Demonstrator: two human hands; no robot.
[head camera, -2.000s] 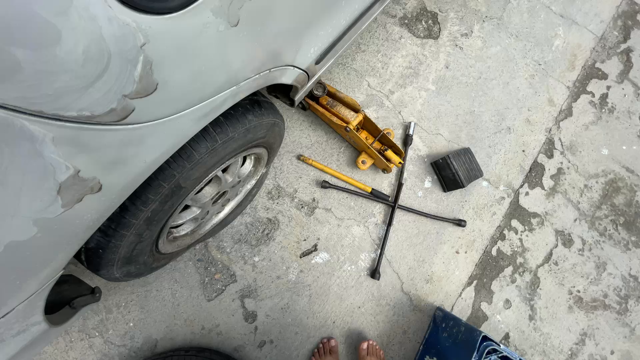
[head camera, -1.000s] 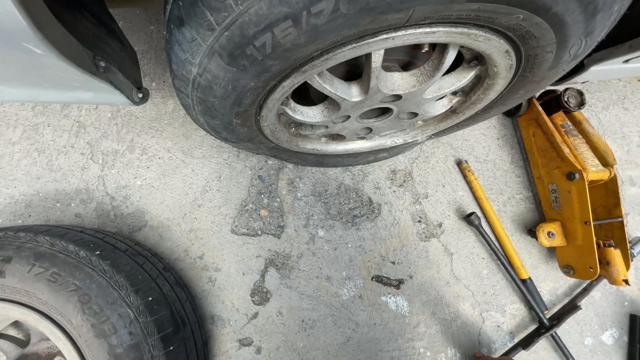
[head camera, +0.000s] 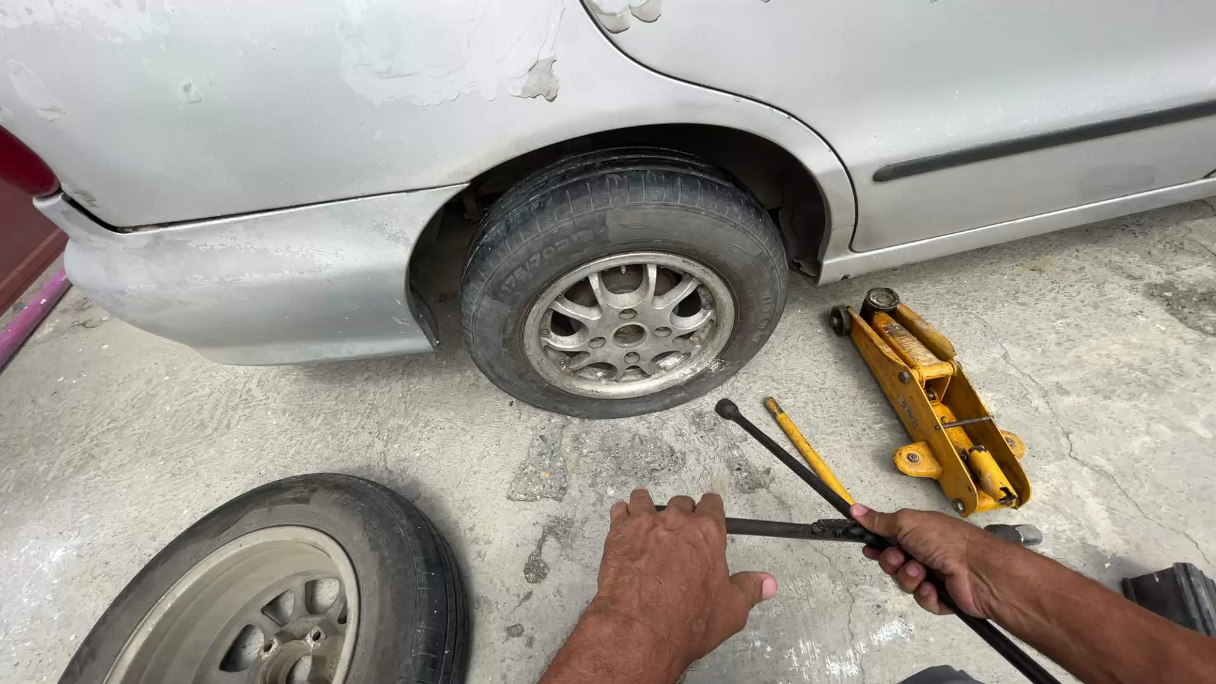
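My right hand (head camera: 936, 559) grips a black four-way lug wrench (head camera: 784, 454) near its centre, and the tool is held above the concrete. My left hand (head camera: 673, 565) lies over the end of another arm of the wrench, fingers curled over it, thumb apart. Beyond the hands, a wheel with a worn alloy rim (head camera: 629, 328) sits in the rear wheel arch of a silver car (head camera: 285, 275). A yellow jack handle (head camera: 807, 451) lies on the ground behind the wrench. To its right stands a yellow floor jack (head camera: 936, 408), outside the car's sill.
A loose wheel (head camera: 408, 570) lies on the concrete at lower left. A black block (head camera: 1173, 594) is at the right edge, beside my right forearm. The car's sill (head camera: 1026, 237) runs low at upper right. A maroon surface (head camera: 24, 228) shows at far left.
The lug wrench lay on the ground two seconds ago; now it is lifted in my hands. Both hands have come into view. The view has shifted strongly.
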